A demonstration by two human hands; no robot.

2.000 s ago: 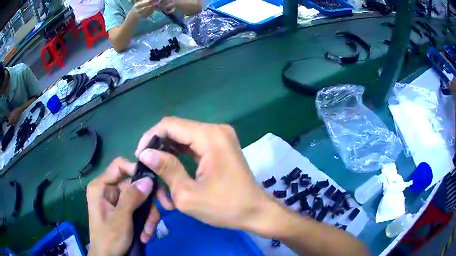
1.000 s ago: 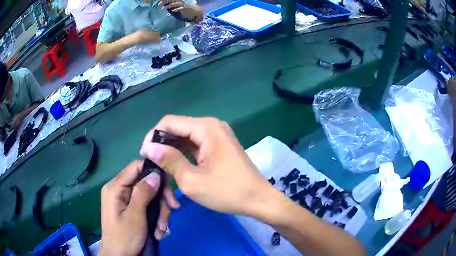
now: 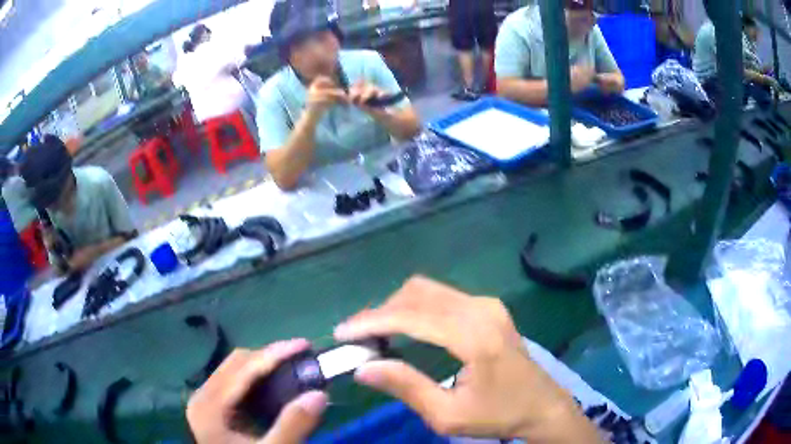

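My left hand (image 3: 256, 395) is at the lower middle, closed around a dark headband (image 3: 277, 381) whose end points right. A pale, shiny flat strip (image 3: 345, 360) shows between that end and a small dark piece at the fingers of my right hand (image 3: 460, 368). My right thumb and fingers are around this dark end piece (image 3: 376, 345), partly hidden and blurred. The blue parts tray (image 3: 382, 427) shows below my hands. Small black pieces (image 3: 609, 423) lie on the white sheet (image 3: 555, 368) at right, cut off by the lower edge.
The green belt (image 3: 416, 286) carries curved black bands (image 3: 546, 267). At right lie a clear plastic bag (image 3: 655, 325), a white tissue (image 3: 704, 408) and a blue cap (image 3: 748, 383). A green post (image 3: 715, 165) stands at right. Seated people (image 3: 334, 113) work opposite.
The view has tilted up, showing more of the people opposite. The held band has turned from upright to nearly level, and the pale strip now shows between my hands.
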